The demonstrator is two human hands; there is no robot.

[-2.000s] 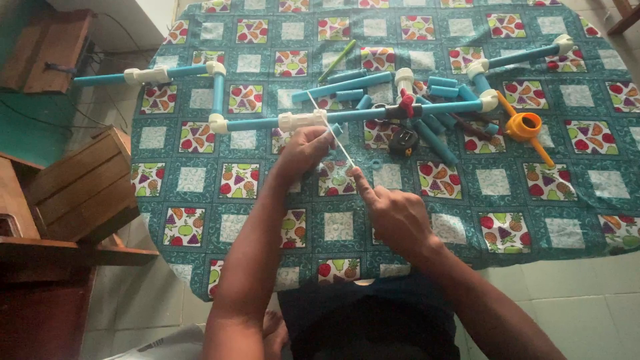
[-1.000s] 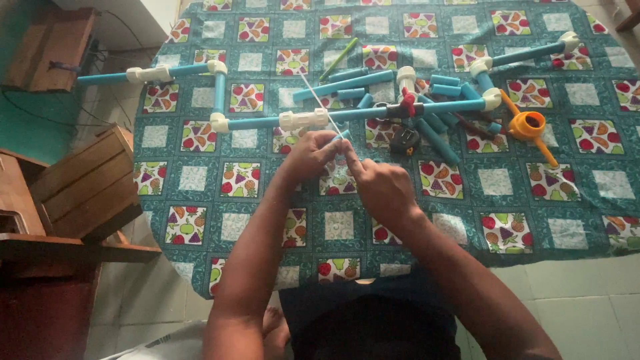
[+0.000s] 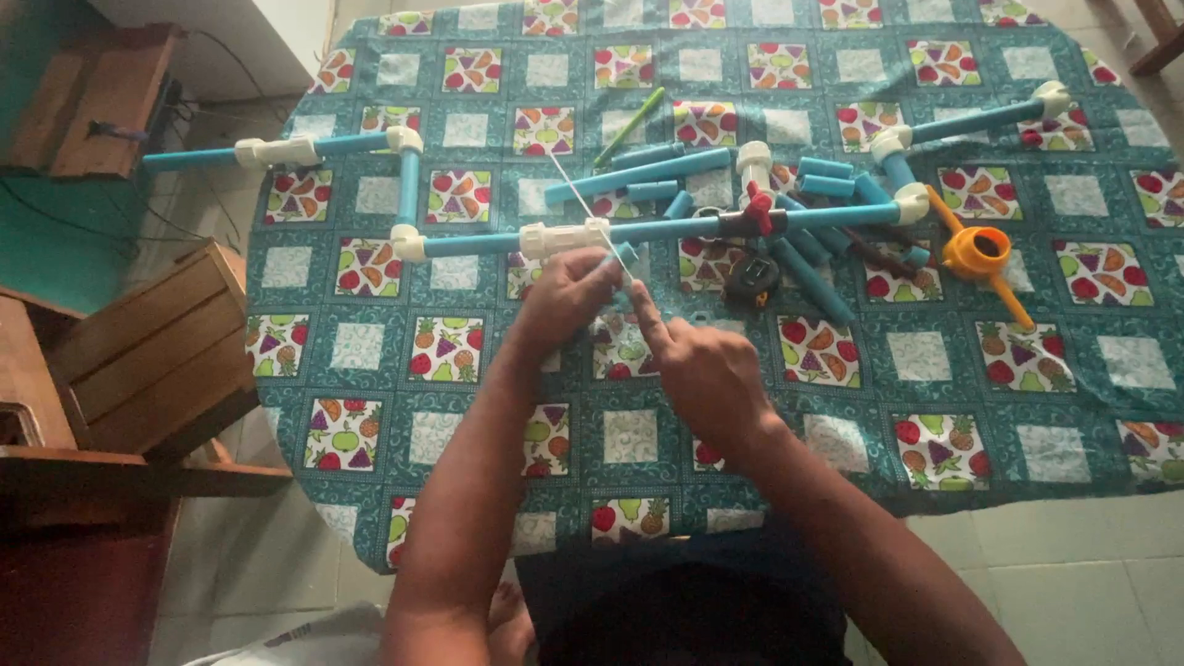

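Note:
My left hand (image 3: 571, 294) pinches a short piece of blue PVC pipe (image 3: 623, 253) just in front of the long pipe assembly. My right hand (image 3: 708, 370) grips a thin, light-coloured blade or rod (image 3: 578, 192), its index finger stretched along it; the handle is hidden in the palm. The thin tool crosses the short pipe and slants up to the left over the assembly. Blue pipes (image 3: 472, 244) joined by cream fittings (image 3: 564, 238) make up that assembly, with a red-handled valve (image 3: 758, 213) in its middle part.
Loose blue pipe pieces (image 3: 811, 277) and a black tape measure (image 3: 751, 278) lie right of my hands. Farther right is an orange tool (image 3: 978, 252). A green stick (image 3: 631, 127) lies behind. Wooden furniture (image 3: 153, 356) stands left of the cloth-covered table (image 3: 629, 437).
My right hand came toward my left along the thin tool's line, then drew back a little toward me. My left hand stays at the short pipe.

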